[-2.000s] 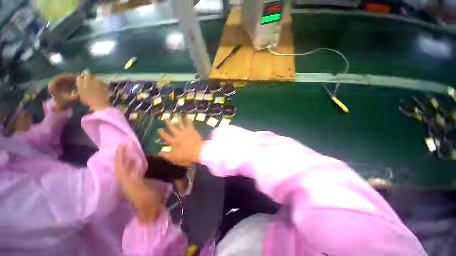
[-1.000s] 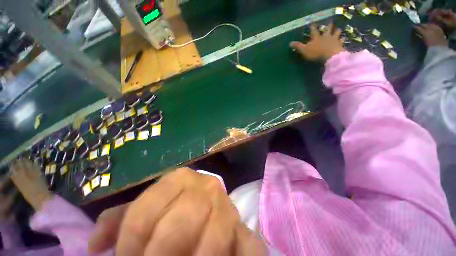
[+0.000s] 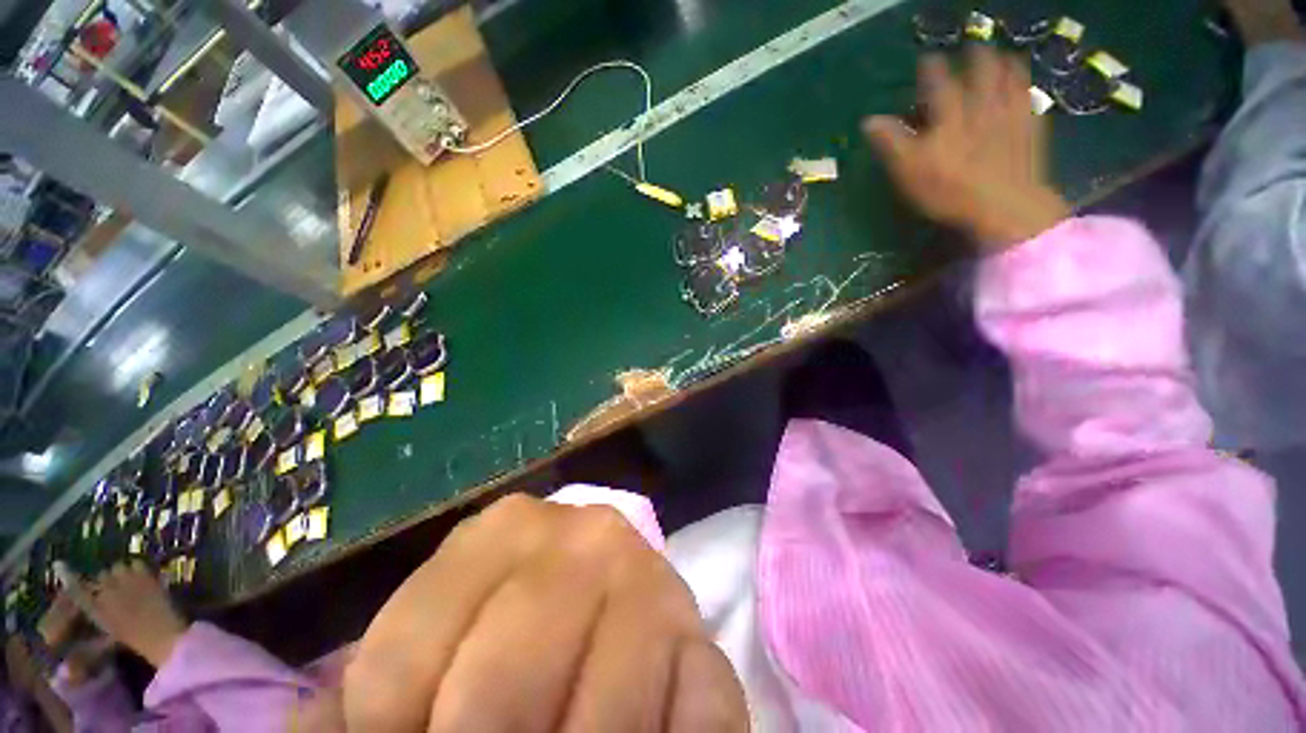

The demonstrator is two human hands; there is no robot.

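My right hand [image 3: 981, 151] is slightly blurred, palm down over the green bench at the upper right, fingers apart, with nothing visible in it. It is beside several dark watch units [image 3: 1060, 55] with yellow-white tabs. A smaller loose group of watch units [image 3: 702, 246] lies left of my right hand, near the yellow test probe [image 3: 659, 193], which lies untouched on its white cord. My left hand [image 3: 537, 630] is large and close to the camera at the bottom centre, fingers curled; its palm side is hidden.
Rows of watch units [image 3: 380, 375] cover the bench's left side. The power supply [image 3: 401, 93], lit red and green, stands on a wooden board [image 3: 458, 165] with a dark stick [image 3: 368, 218]. Another person's hand [image 3: 136, 609] is at lower left; a grey sleeve [image 3: 1260, 201] at right.
A loose group of watch units now lies near the probe, where bare bench was. Fewer units show at the upper right. My right hand has moved slightly right and down; my left hand stays near the camera.
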